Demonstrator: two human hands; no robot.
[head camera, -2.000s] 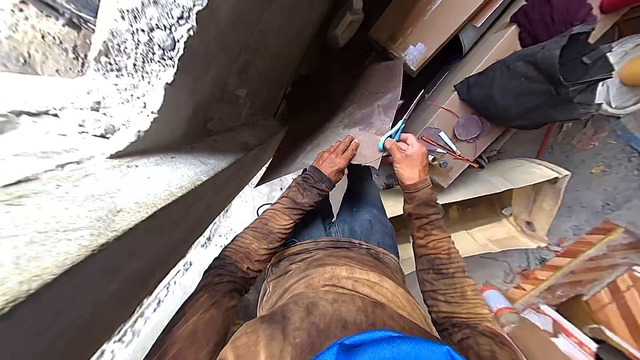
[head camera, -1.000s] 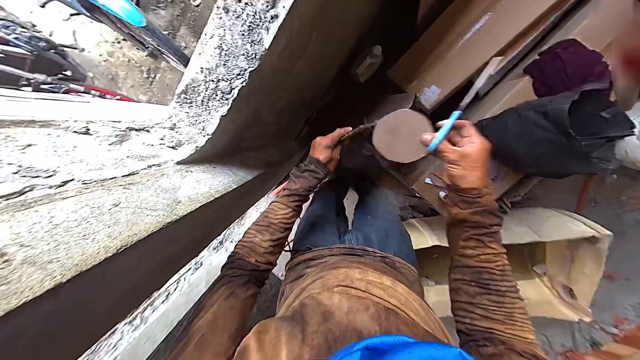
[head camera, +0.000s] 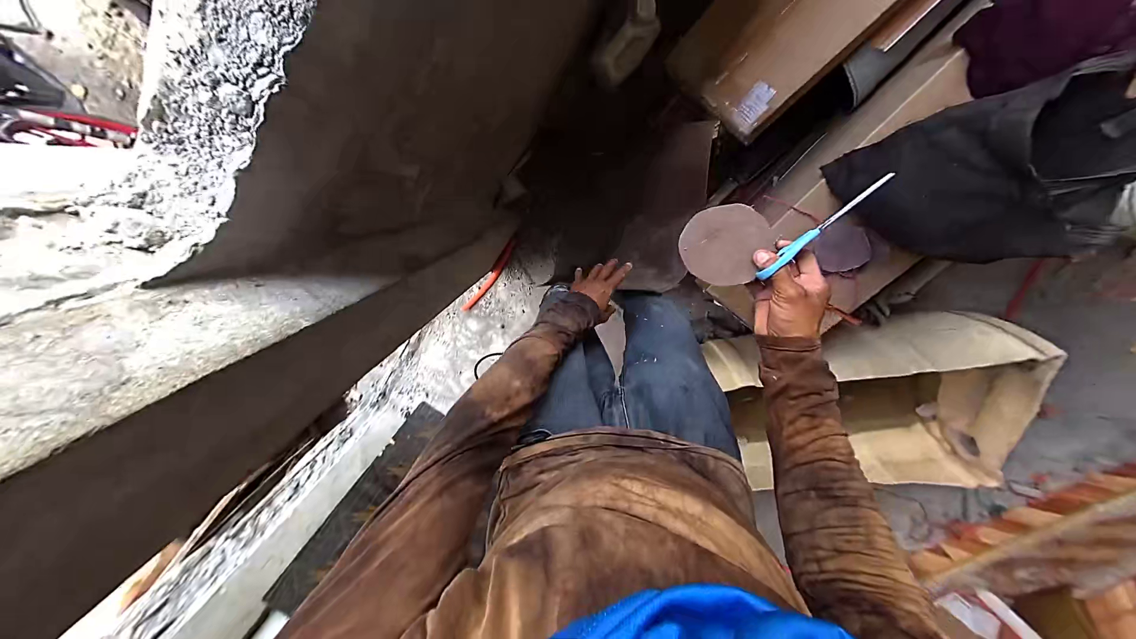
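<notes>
My right hand (head camera: 792, 293) holds blue-handled scissors (head camera: 825, 226), their blades pointing up and to the right. Pinched in the same hand is a round brown piece of sheet material (head camera: 726, 244), perhaps leather. My left hand (head camera: 602, 286) rests with spread fingers at the lower edge of a larger brown sheet (head camera: 661, 222) above my knees, and no object shows in its grasp. Another round, darker piece (head camera: 841, 247) lies on the cardboard just right of my right hand.
A rough concrete wall (head camera: 390, 133) runs along the left. Cardboard boxes (head camera: 790, 62) stand at the upper right beside black fabric (head camera: 958, 169) and maroon cloth (head camera: 1047, 40). An open cardboard box (head camera: 896, 444) lies right of my legs, with bricks (head camera: 1038, 524) beyond it.
My left hand was near the round piece and is now on the larger brown sheet. Two seconds ago the scissors were at that sheet's edge; now they and the round piece are in my right hand.
</notes>
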